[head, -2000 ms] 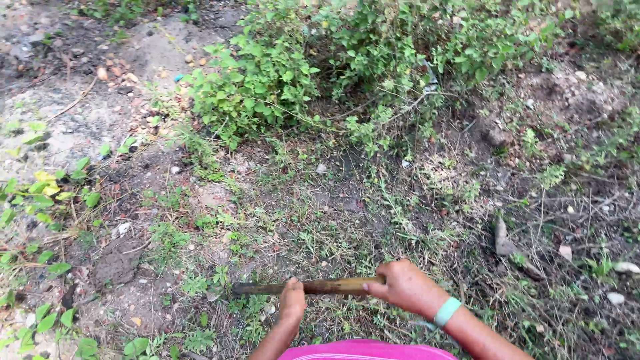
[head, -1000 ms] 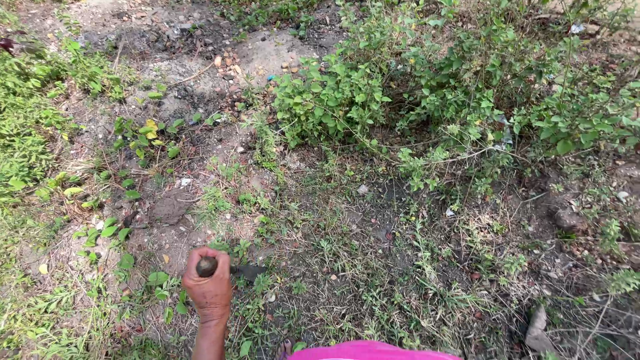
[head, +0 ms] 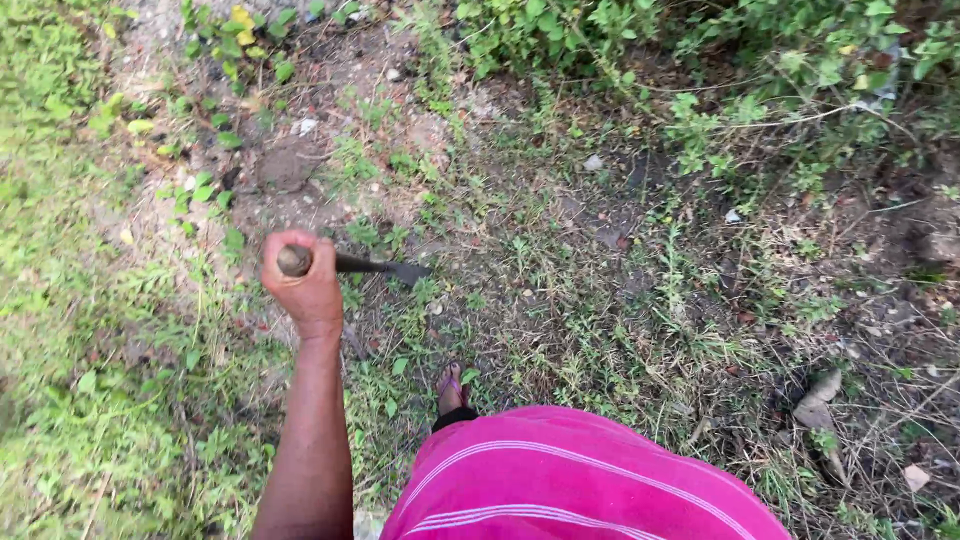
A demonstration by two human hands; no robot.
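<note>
My left hand (head: 304, 289) grips the upper end of a wooden-handled tool (head: 294, 261), whose rounded butt faces up at the camera. From the hand the shaft slants down and to the right to a dark, flat metal blade (head: 407, 273) low among the weeds. Whether the blade touches the soil I cannot tell. My right hand is out of the picture. Below the blade, a foot in a sandal (head: 451, 390) stands on the ground, partly covered by my pink, white-striped garment (head: 570, 472).
Leafy bushes (head: 555, 30) grow at the top right. Low green weeds (head: 90, 375) cover the left side. A grey-brown dry piece (head: 819, 405) lies at the lower right, near a small pale stone (head: 916, 477). Dry twigs and short grass spread across the soil.
Two seconds ago both hands held the tool crosswise; the right hand has since let go and left the view. The left hand now holds its end. The view has tilted down.
</note>
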